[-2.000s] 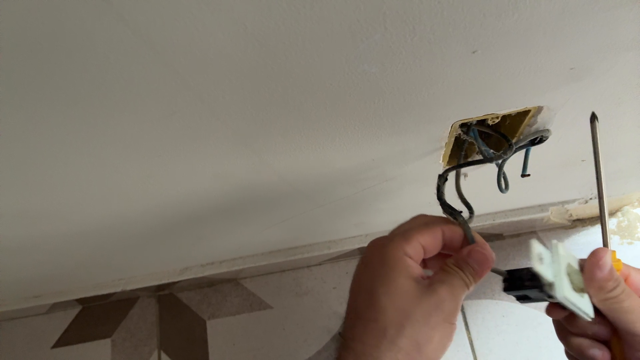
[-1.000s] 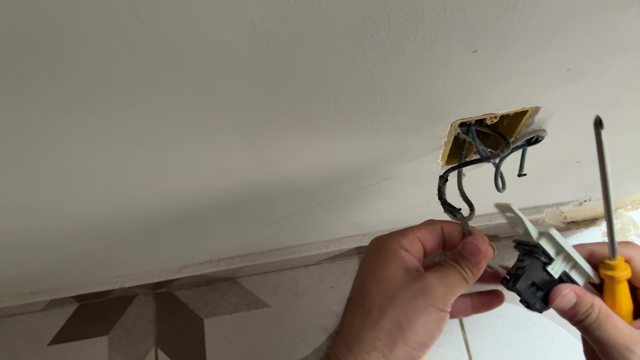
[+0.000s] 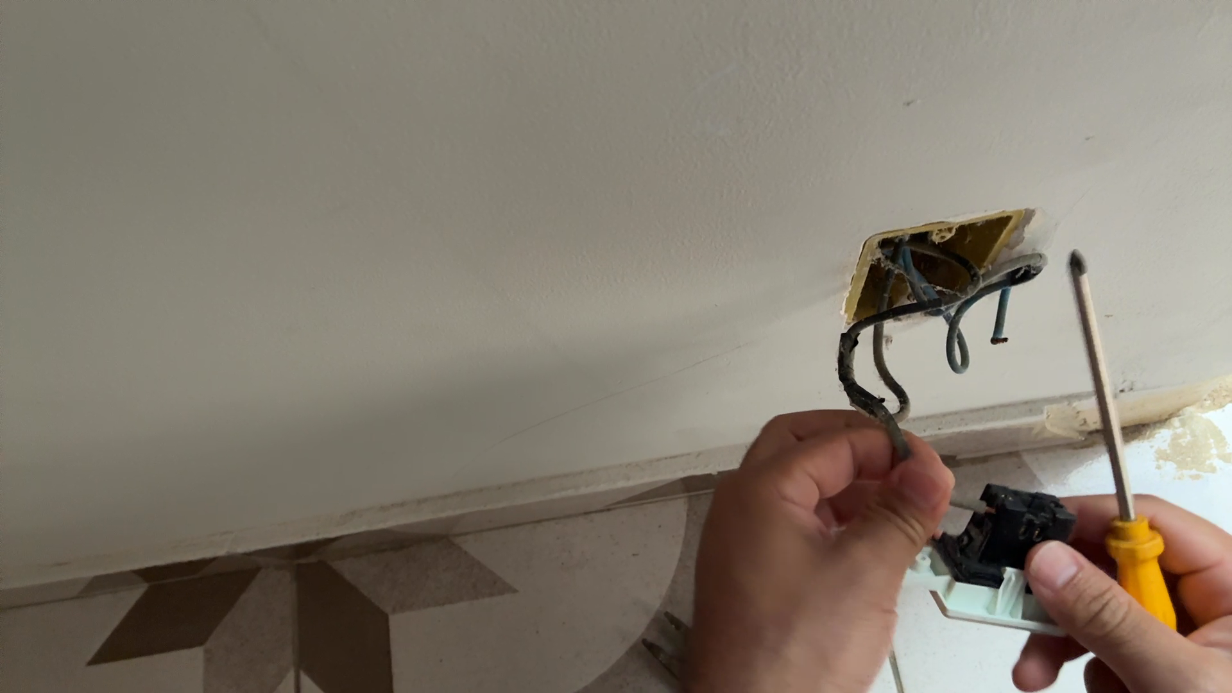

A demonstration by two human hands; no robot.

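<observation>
My left hand (image 3: 818, 549) pinches the dark electrical wires (image 3: 859, 380) between thumb and forefinger, below the yellow wall box (image 3: 859, 279) they come out of. A blue wire (image 3: 1002, 313) with a bare cut end hangs at the box's right. My right hand (image 3: 1126, 606) holds an outlet module, black body (image 3: 1020, 525) up and pale plastic plate (image 3: 1001, 604) beneath, close to my left fingertips. The same hand also keeps a screwdriver with a yellow handle (image 3: 1141, 568), its shaft (image 3: 1102, 385) pointing up. Whether a wire joins the module is hard to tell.
The box is set in a painted wall (image 3: 433, 241) with chipped edges. A skirting ledge (image 3: 404, 510) runs along the wall's foot above patterned floor tiles (image 3: 539, 577). Metal tool tips (image 3: 664, 643) show on the floor, partly hidden by my left hand. Damaged plaster (image 3: 1193, 438) lies at right.
My right hand has turned the outlet module, so its black body now faces up and the pale plate lies beneath. My left hand has kept its pinch on the wires.
</observation>
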